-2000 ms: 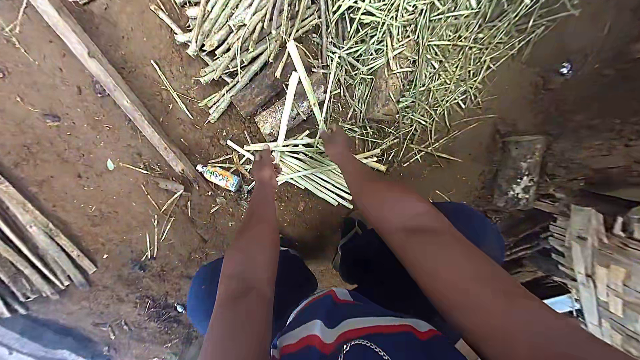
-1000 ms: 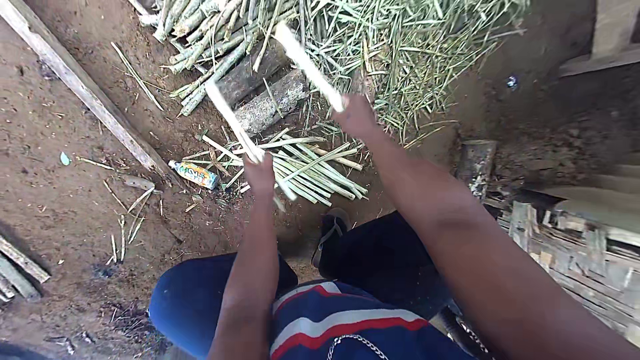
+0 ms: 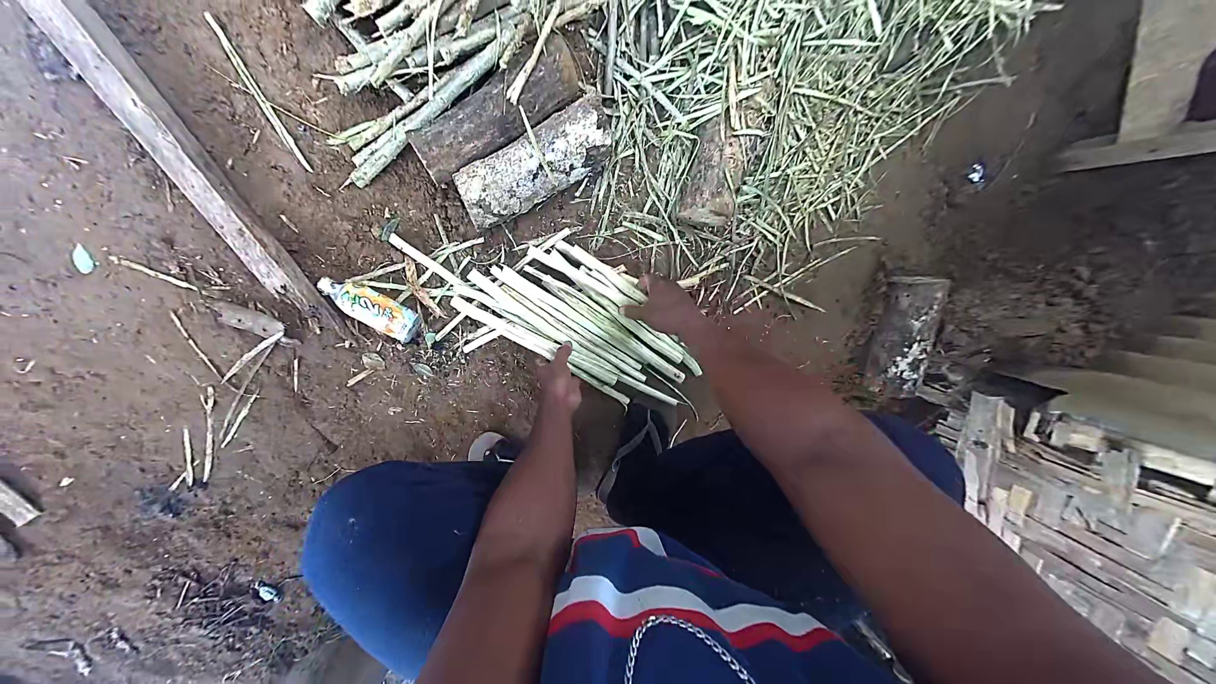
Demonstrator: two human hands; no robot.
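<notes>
A loose bundle of peeled pale-green sticks [image 3: 570, 313] lies on the dirt in front of my feet, its sticks roughly side by side. My left hand [image 3: 560, 380] is at the lower left edge of the bundle, thumb up against the sticks. My right hand [image 3: 665, 306] touches the upper right edge, fingers over the sticks; its fingertips are partly hidden. Whether either hand grips any stick is not clear. Beyond the bundle is a pile of green bark shavings [image 3: 798, 123], and to its left a heap of thicker unpeeled sticks [image 3: 427, 57].
Two short logs [image 3: 532, 161] lie just beyond the bundle. A crumpled plastic bottle [image 3: 370, 309] sits left of it, by the end of a long wooden beam [image 3: 180, 161]. On the right are a log stump [image 3: 907, 332] and a slatted wooden structure [image 3: 1092, 503].
Each hand held up a pale stick one second ago; now both hands are down at opposite sides of the bundle, and neither raised stick is seen.
</notes>
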